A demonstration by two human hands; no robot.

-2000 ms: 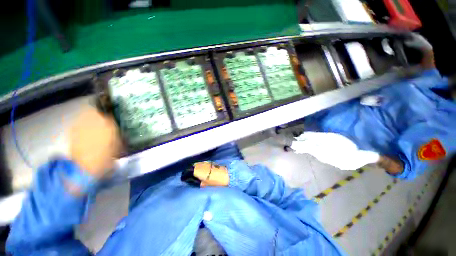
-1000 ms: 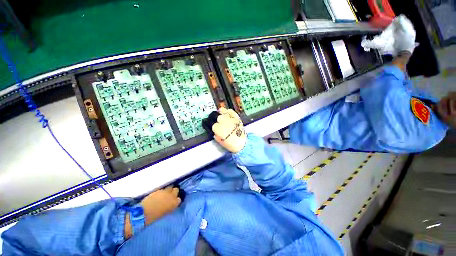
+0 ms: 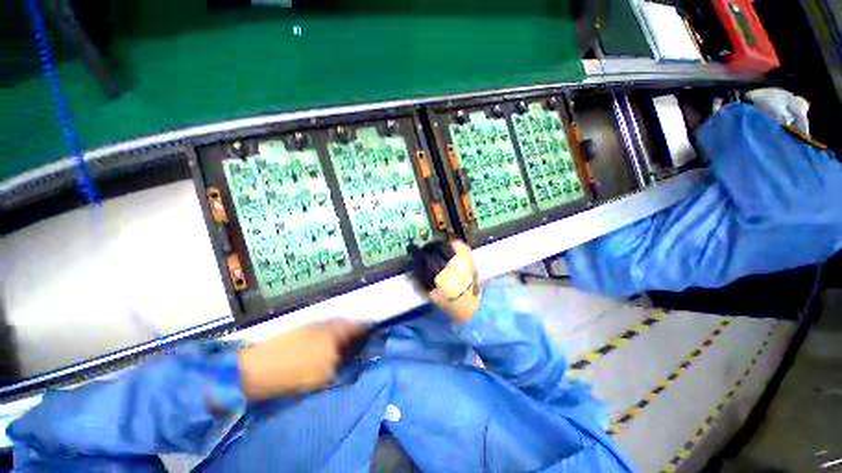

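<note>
A black carrier [image 3: 222, 242] lies on the conveyor with two pale green circuit board panels [image 3: 288, 217] side by side in it. A second carrier [image 3: 517, 217] with two more panels [image 3: 487, 171] sits against its right side. My right hand [image 3: 454, 280], with black finger covers, is curled at the front rail by the first carrier's lower right corner. Whether it holds anything is unclear against the dark covers. My left hand [image 3: 300, 358] is blurred in front of the rail, left of my right hand. Its fingertips and any contents cannot be made out.
The front rail [image 3: 554, 236] runs along the conveyor. A pale metal plate [image 3: 102, 286] lies left of the carriers. Behind is a green bench mat [image 3: 323, 55], with a blue cord [image 3: 65, 120] at left. A co-worker's blue sleeve [image 3: 665, 240] and white glove [image 3: 780, 106] are at right.
My right hand has drawn back slightly from the carrier towards the front rail. My left hand has lifted a little and is blurred. The co-worker's raised glove has lowered. The view has shifted.
</note>
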